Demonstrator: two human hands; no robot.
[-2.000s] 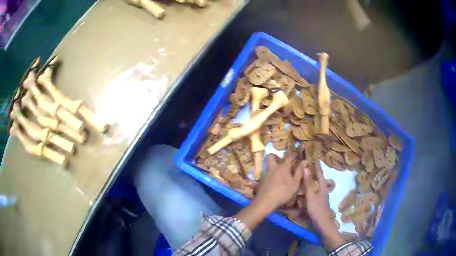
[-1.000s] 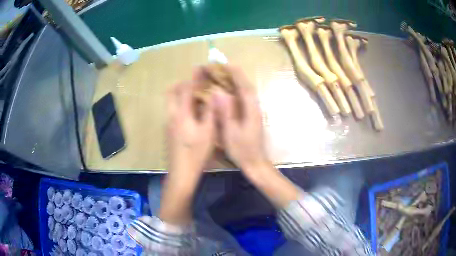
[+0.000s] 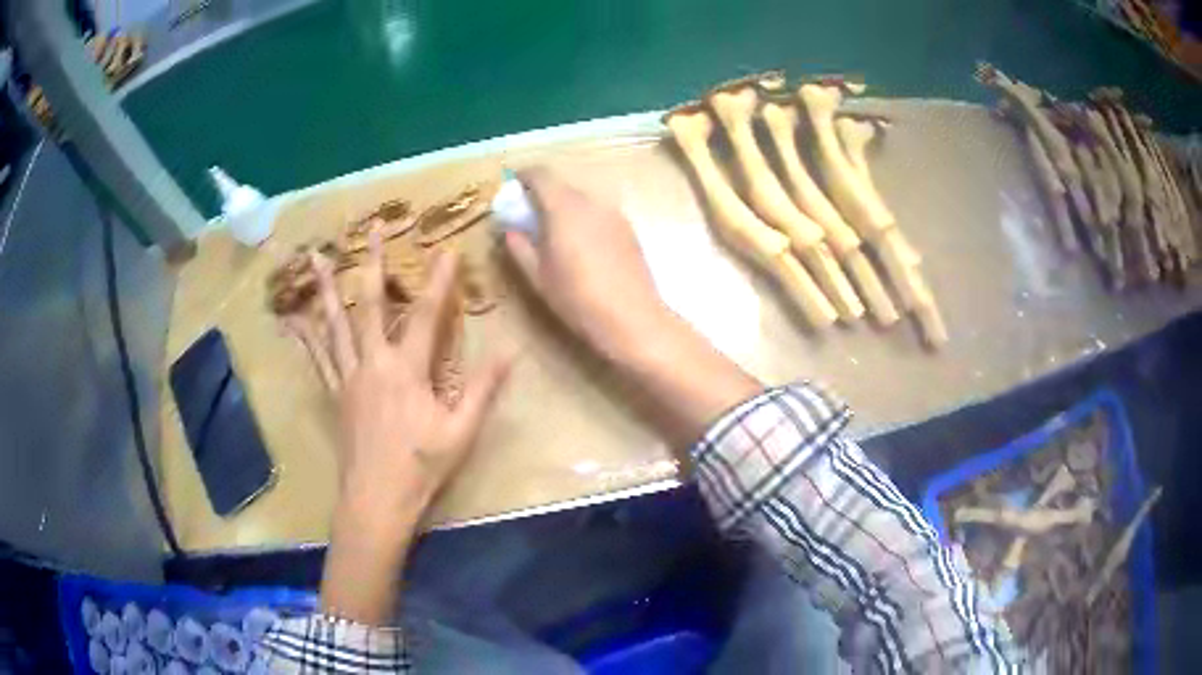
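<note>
A loose group of brown sole plates [image 3: 455, 215] lies on the left part of the tan table. My left hand [image 3: 396, 396] is spread over them, fingers apart, palm down; it hides some plates. My right hand [image 3: 587, 270] is closed around a white glue bottle [image 3: 514, 205] just right of the plates, its nozzle pointing away from me. Several glued legs [image 3: 798, 224] lie side by side right of my right hand, with dark plates at their far ends.
A black smartphone [image 3: 222, 419] lies at table left, a second white bottle [image 3: 245, 211] behind it. More legs [image 3: 1107, 185] are bunched at the right end. Blue crates stand below the table at left [image 3: 77, 646] and right [image 3: 1144, 528]. A green surface [image 3: 527, 79] runs behind.
My hands have come from the right crate to the table. The sole plates, held between both hands a second ago, now lie on it. My hands have parted, and the right has taken the glue bottle.
</note>
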